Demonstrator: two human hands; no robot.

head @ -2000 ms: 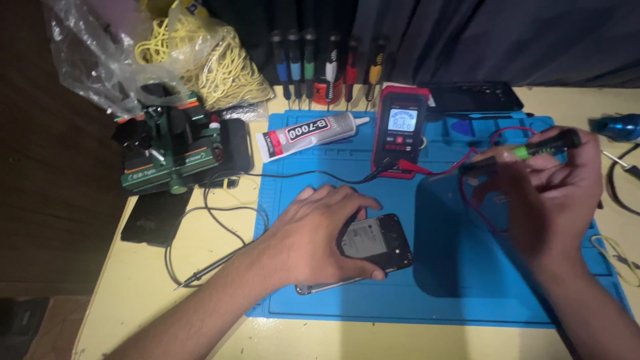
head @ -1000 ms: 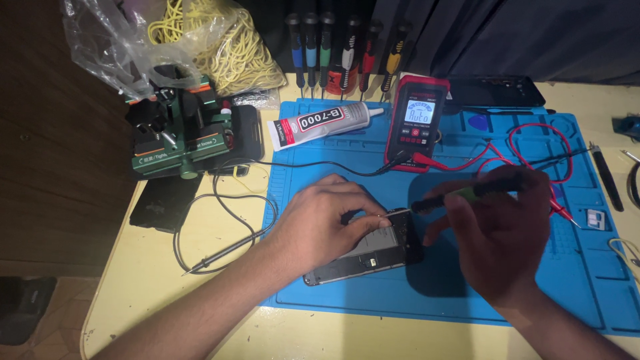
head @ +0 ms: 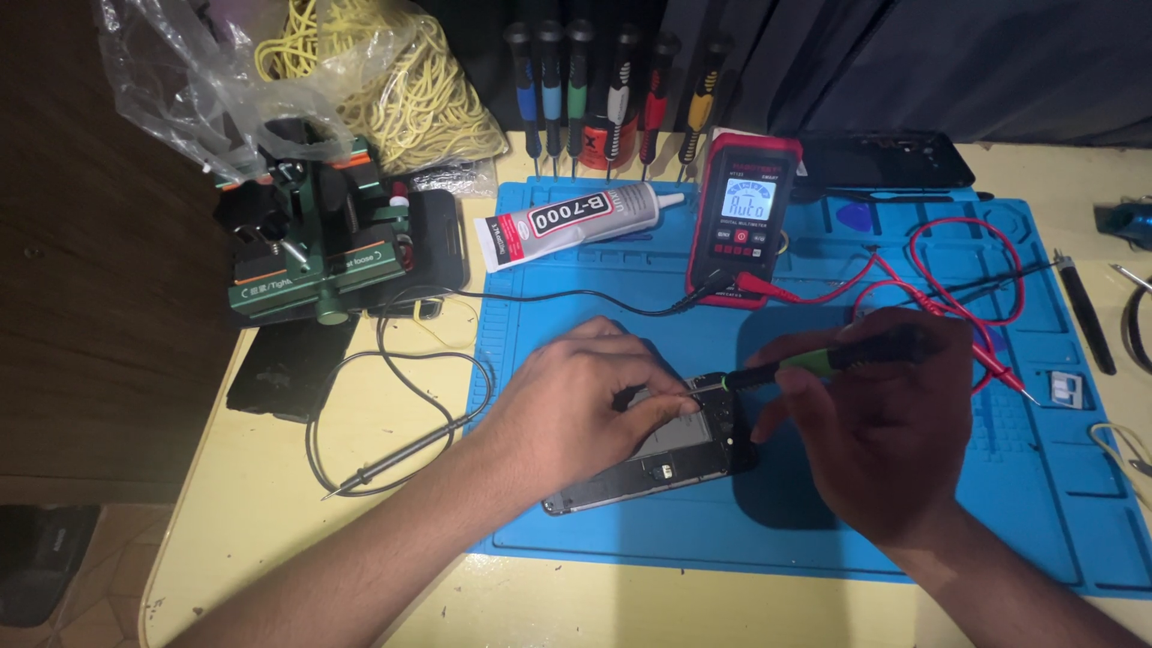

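An opened smartphone (head: 648,468) lies tilted on the blue silicone repair mat (head: 630,540), its battery and inner parts showing. My left hand (head: 594,405) rests over the phone's upper side, thumb and forefinger pinched at the tip of the screwdriver; whether they hold a small part cannot be told. My right hand (head: 873,423) grips a black and green precision screwdriver (head: 810,362), held nearly level, its thin shaft reaching left to those fingertips above the phone. Behind the phone stands a red digital multimeter (head: 742,216) with its display lit.
A B-7000 glue tube (head: 571,223), upright screwdrivers (head: 576,99) and a green clamp holder (head: 315,261) stand or lie behind. A black probe (head: 396,459) lies left, red test leads (head: 963,306) right. A bag of yellow bands (head: 423,90) is at back left, another phone (head: 886,157) at back right.
My right hand has brought the screwdriver from the right, above the mat, down to my left fingertips at the phone. My left hand has stayed on the phone, its fingers now pinched.
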